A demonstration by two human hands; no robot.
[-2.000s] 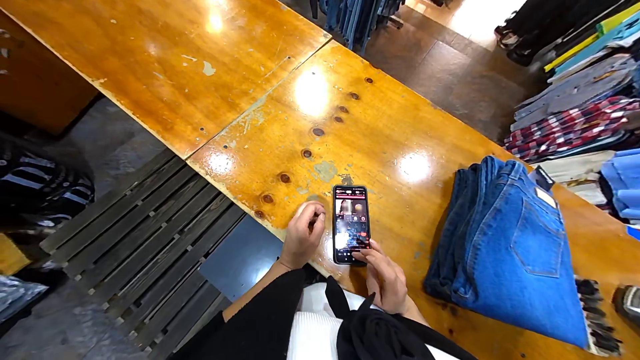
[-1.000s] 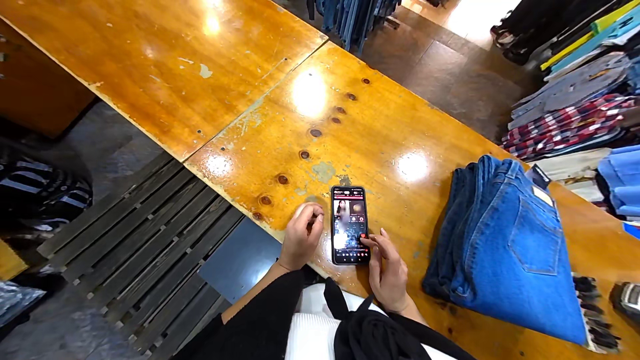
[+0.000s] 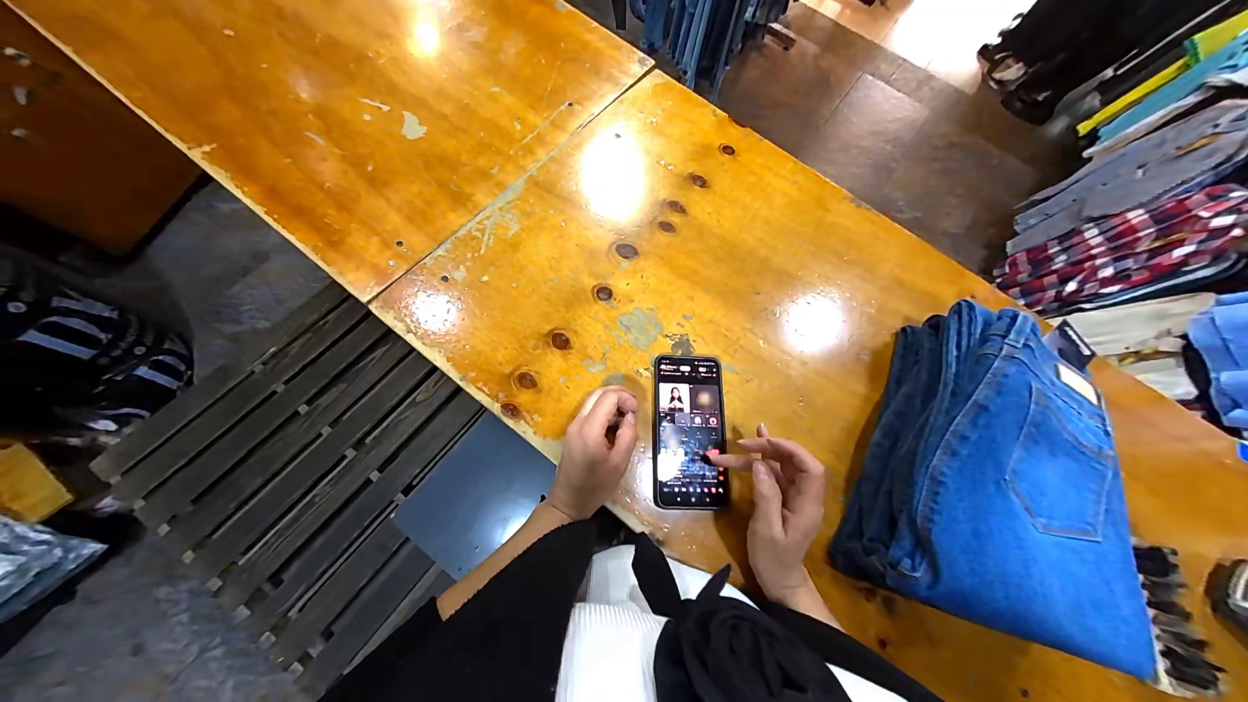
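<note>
A smartphone [image 3: 690, 434] with a lit screen lies face up on the varnished wooden table [image 3: 770, 244], close to its near edge. My left hand [image 3: 597, 448] rests on the table just left of the phone, fingers curled in and nothing visible in them. On the phone's right side, my right hand [image 3: 783, 487] has its index finger stretched over the lower part of the screen, the other fingers loosely apart; whether the fingertip touches the glass cannot be told. Folded blue jeans [image 3: 1024, 468] lie stacked to the right of my right hand.
Folded shirts [image 3: 1131, 234] are piled at the upper right. Jeans hang [image 3: 697, 34] beyond the far table edge. Below the table's left side are a dark slatted platform [image 3: 322, 458] and a flat blue-grey panel [image 3: 478, 497]. A black-and-white striped item [image 3: 88, 341] is at far left.
My right hand has opened out and shifted slightly right, its fingers more spread beside the phone. The left hand and the phone have stayed in place.
</note>
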